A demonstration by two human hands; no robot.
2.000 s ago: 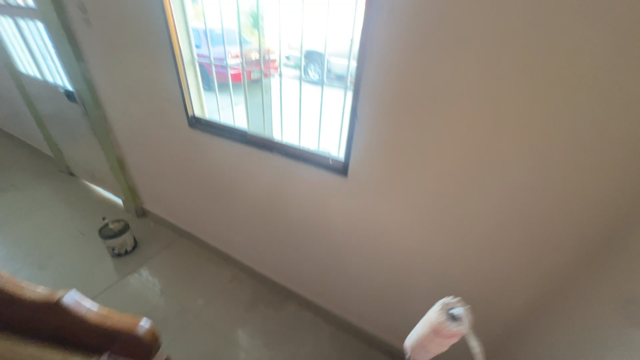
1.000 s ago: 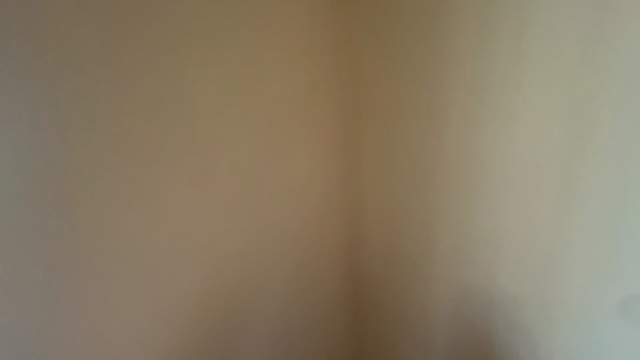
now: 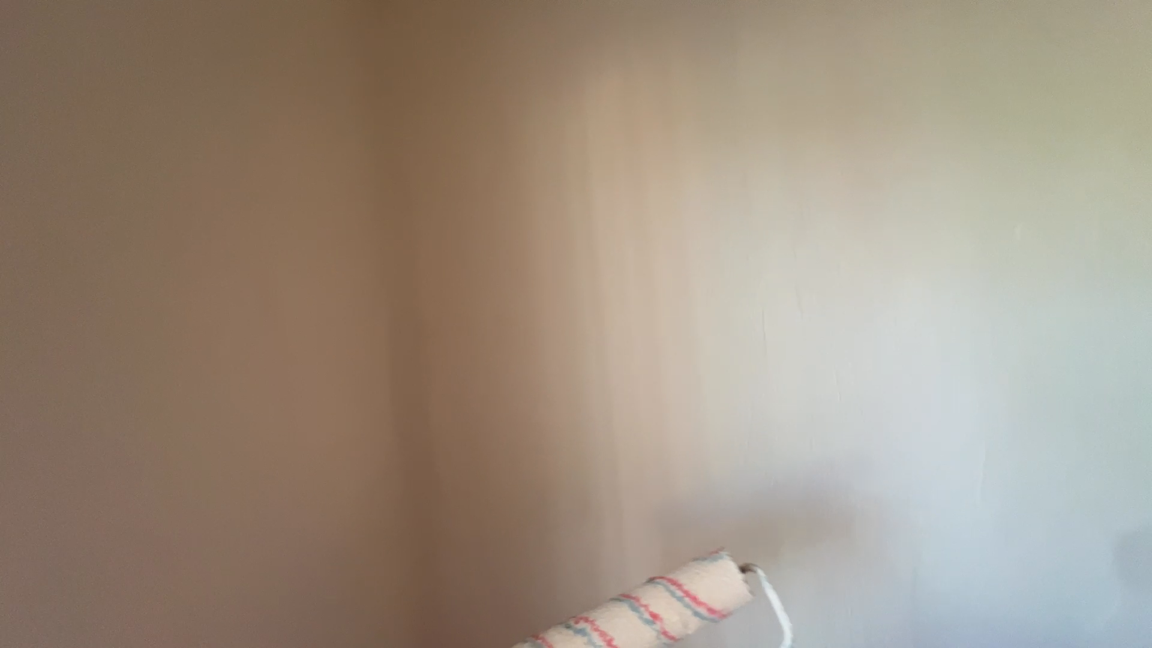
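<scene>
A paint roller (image 3: 643,605) with a cream cover striped red and grey-blue rises into the bottom of the head view, right of centre. It is tilted, its right end higher than its left. From that right end a white wire frame (image 3: 776,605) bends down out of view. The roller's handle is hidden below the edge. Behind it stands a pale wall (image 3: 855,360) with a soft shadow just above the roller; whether the two touch, I cannot tell. Neither my left hand nor my right hand is in view.
Two walls meet in a vertical inside corner (image 3: 400,360) left of centre. The left wall (image 3: 198,360) is darker and brownish; the right one is brighter toward the right edge, with faint vertical streaks.
The view has swung from the window, floor and paint can to the wall corner. The roller, out of sight one second ago, shows at the bottom again.
</scene>
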